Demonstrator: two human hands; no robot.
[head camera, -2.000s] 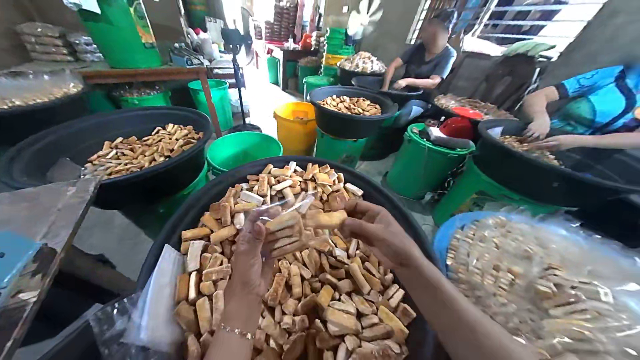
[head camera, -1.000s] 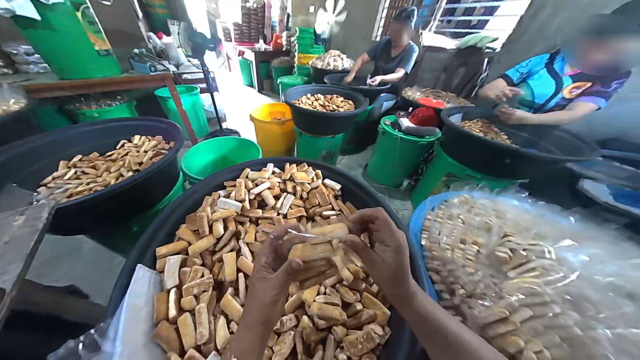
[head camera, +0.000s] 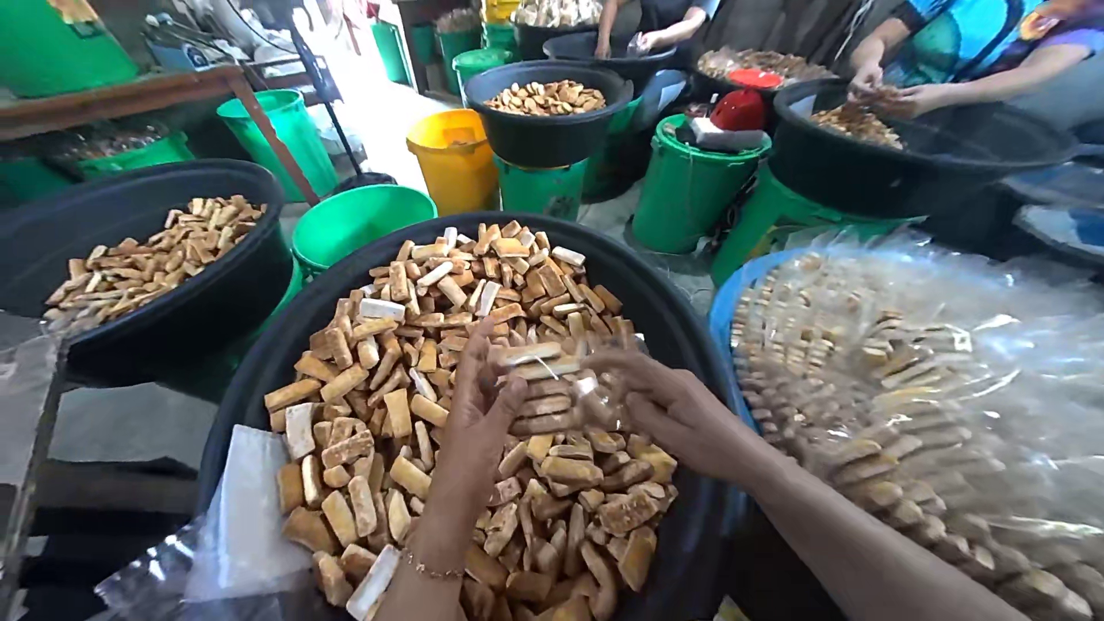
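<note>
A clear plastic bag (head camera: 552, 392) with several baked biscuit sticks stacked inside lies between my hands. My left hand (head camera: 483, 388) grips its left side, thumb over the front. At the bag's right end, my right hand (head camera: 668, 405) holds the plastic, its fingertips blurred. Both are above a big black tub (head camera: 250, 379) heaped with loose biscuit sticks (head camera: 397, 414). White sheets (head camera: 250, 509) and clear plastic (head camera: 159, 573) lie at the tub's lower left rim.
Filled clear bags (head camera: 914, 388) pile high in a blue basin (head camera: 724, 302) at right. Another black tub of sticks (head camera: 164, 259) stands left. Green buckets (head camera: 362, 224), a yellow bucket (head camera: 453, 159) and more black tubs (head camera: 556, 125) stand beyond. Two people's hands (head camera: 897, 99) work over tubs behind.
The sticks between my hands now sit stacked inside the bag, and my right hand has shifted to the bag's right end. The view has tilted down.
</note>
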